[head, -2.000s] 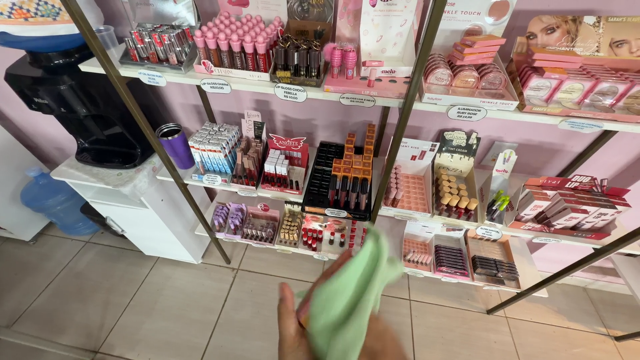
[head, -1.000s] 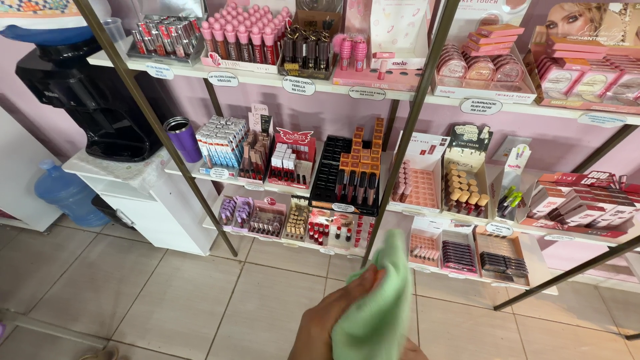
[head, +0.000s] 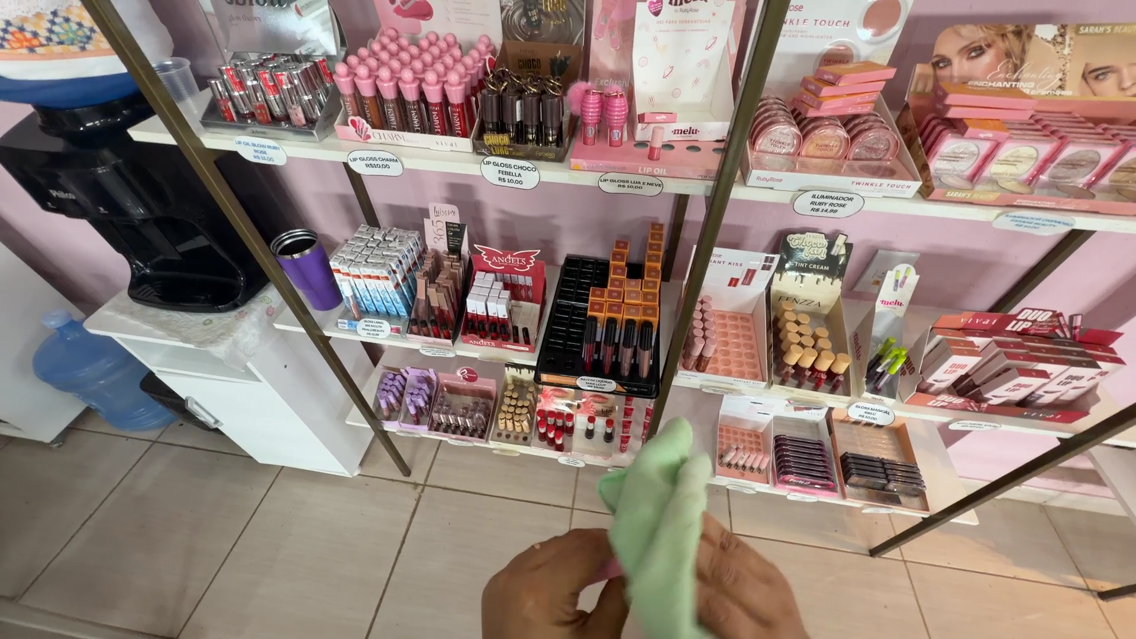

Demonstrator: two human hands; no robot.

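Observation:
A light green cloth (head: 661,532) hangs over and between my hands at the bottom middle of the head view. My right hand (head: 745,581) grips it from the right side. My left hand (head: 550,586) is curled at the cloth's left edge, with its fingers closed on a small pink item (head: 607,571) that is mostly hidden by the fingers and the cloth. Its kind cannot be told. Both hands are in front of the lower shelves and above the tiled floor.
Shelves carry lip gloss tubes (head: 408,98), a black display tray (head: 568,311), compacts (head: 825,138) and boxed lip products (head: 1012,368). Slanted metal posts (head: 710,222) stand before them. Left are a black water dispenser (head: 133,204), a white cabinet (head: 240,399), a purple tumbler (head: 306,271) and a blue water jug (head: 98,373).
The cloth has shifted and folded between the hands. My left hand has moved away from the cloth to its left side, and the pink item now shows between its fingers.

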